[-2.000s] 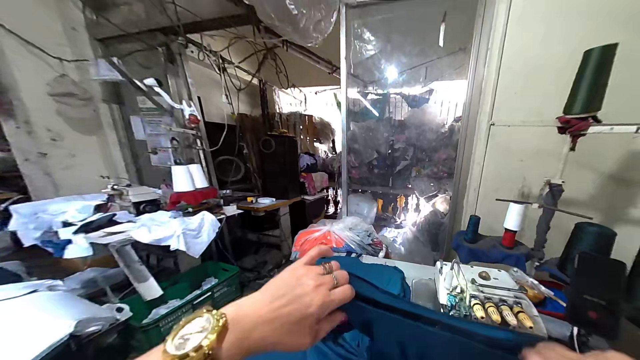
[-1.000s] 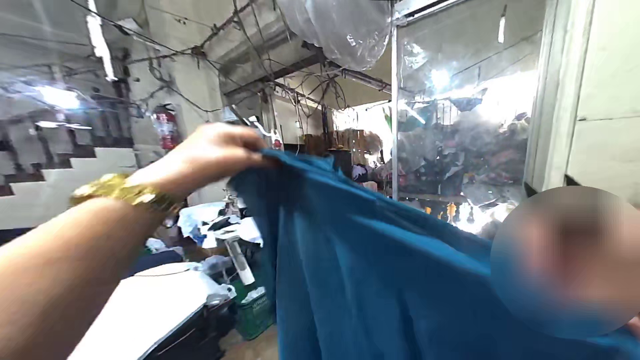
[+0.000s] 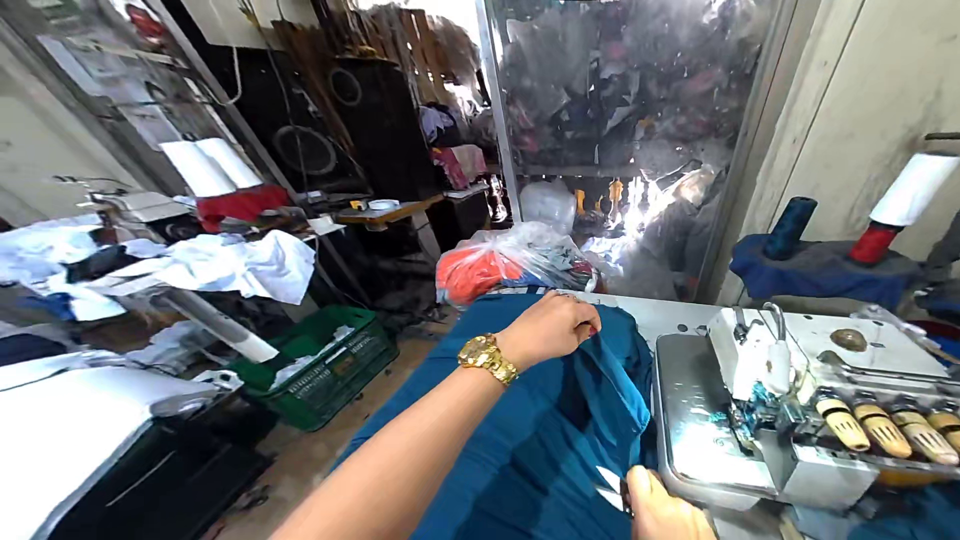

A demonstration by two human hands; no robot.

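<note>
Teal-blue fabric [image 3: 517,450] lies draped over the table left of a white overlock sewing machine [image 3: 832,352]. My left hand [image 3: 551,326], with a gold watch [image 3: 487,358] on its wrist, pinches a raised fold of the fabric near its far end. Low in the view, my right hand [image 3: 664,510] holds small thread snips [image 3: 615,489], their two pointed blades apart over the fabric, close to the machine's metal plate [image 3: 701,420]. The snips' handles are mostly hidden in the hand.
A clear plastic bag of coloured cloth [image 3: 517,262] sits beyond the table. Thread cones [image 3: 911,191] stand behind the machine. On the left are a green plastic crate [image 3: 322,371], another sewing station with white cloth [image 3: 240,262] and a white tabletop [image 3: 82,442].
The fabric, held up and stretched across the view a second ago, now lies on the table. My left hand has come down with it. Snips now show in my right hand. The view has tilted down.
</note>
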